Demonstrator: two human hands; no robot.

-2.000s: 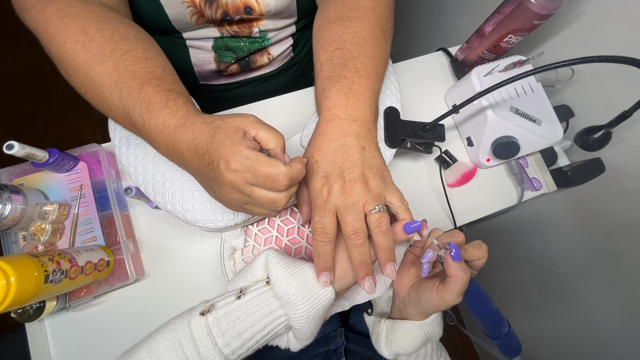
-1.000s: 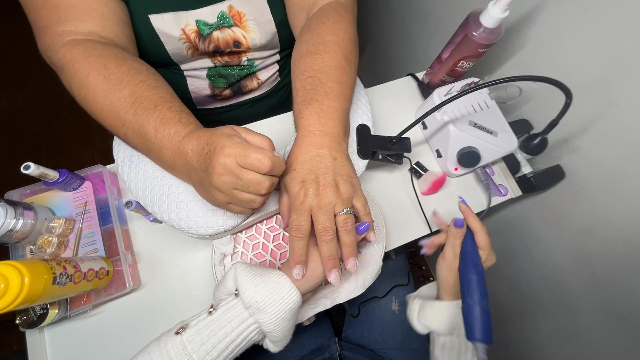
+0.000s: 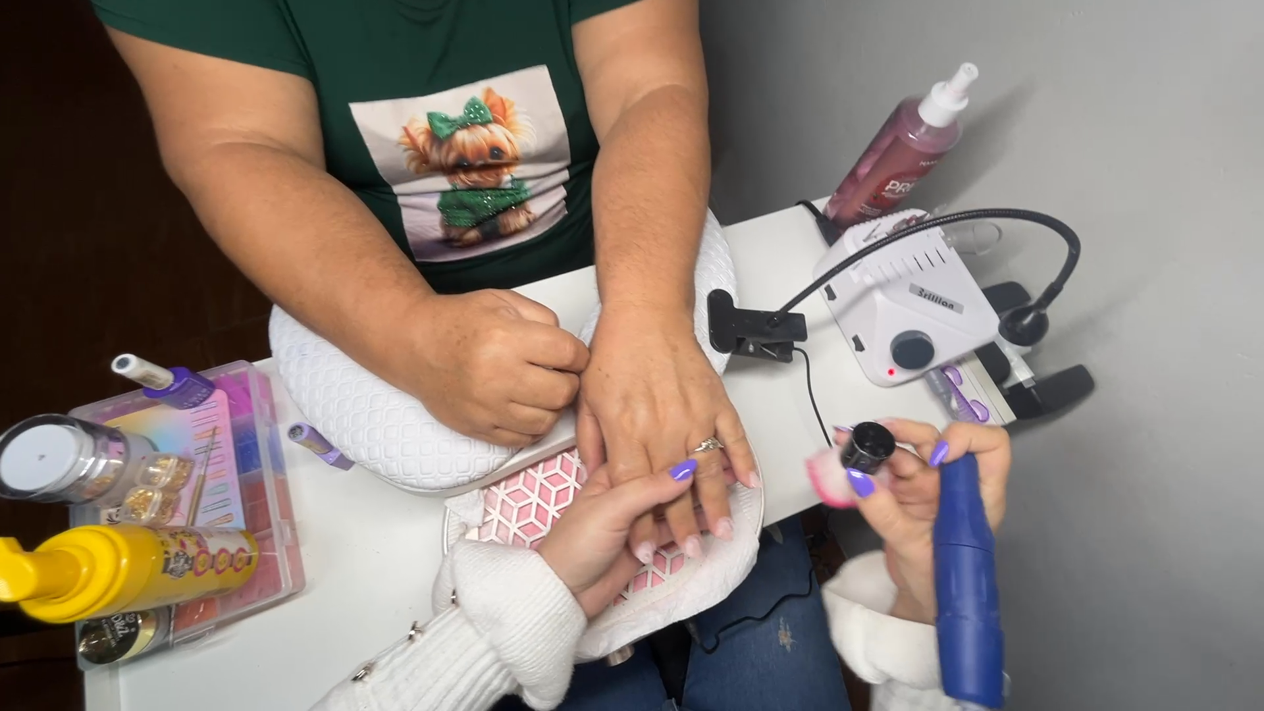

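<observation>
My left hand [image 3: 602, 538] reaches over the padded rest with the pink geometric pattern [image 3: 533, 499] and holds the fingers of another person's hand [image 3: 657, 395] from below, its purple-nailed thumb on top. That hand lies palm down and wears a ring; the person's other hand [image 3: 499, 370] is a fist beside it. At the right, my right hand [image 3: 913, 484] holds a blue nail drill handpiece [image 3: 963, 583] along the palm, and its fingers also grip a small brush with a black handle [image 3: 869, 446] and pink-and-white bristles [image 3: 832, 477].
A white nail drill unit [image 3: 913, 306], a black clip [image 3: 755, 329] with a gooseneck and a pump bottle [image 3: 899, 158] stand at the right. A white cushion [image 3: 385, 415] lies under the person's forearm. At the left are a plastic case [image 3: 286, 533], jars and a yellow bottle [image 3: 128, 573].
The pink-and-white brush, earlier on the table beside the drill unit, is now in my right hand with the blue handpiece. The view has shifted.
</observation>
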